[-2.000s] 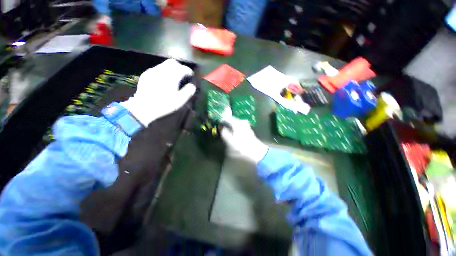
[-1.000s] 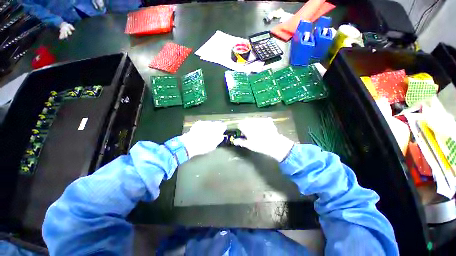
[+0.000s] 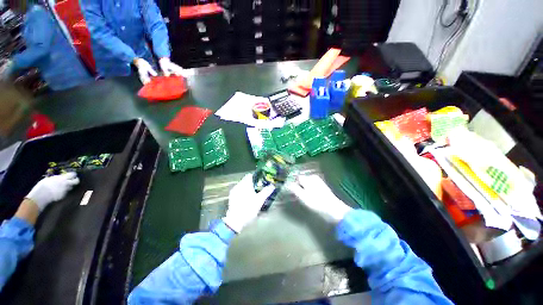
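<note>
My left hand (image 3: 243,201), in a white glove, holds a small green circuit board piece (image 3: 272,173) with black and yellow parts, raised above the pale work mat (image 3: 268,238). My right hand (image 3: 317,195), also white-gloved, is at the right side of the piece; its fingertips are blurred, and I cannot tell whether they grip it. Green PCB panels (image 3: 309,138) lie in a row beyond the mat. Two more panel stacks (image 3: 185,153) lie to the left of that row.
The black tote (image 3: 150,156) at left holds boards; another person's gloved hand (image 3: 52,189) reaches in. A deep black scrap bin (image 3: 411,223) stands right. Green strips (image 3: 360,192), calculator (image 3: 286,105), tape roll (image 3: 261,110) and blue holders (image 3: 320,98) lie around. Coworkers stand at the far side.
The view has tilted up. My hands have moved slightly apart, and the board piece is now raised and more visible. Another person's hand has entered the left tote, and a coworker's hands are at the red bag.
</note>
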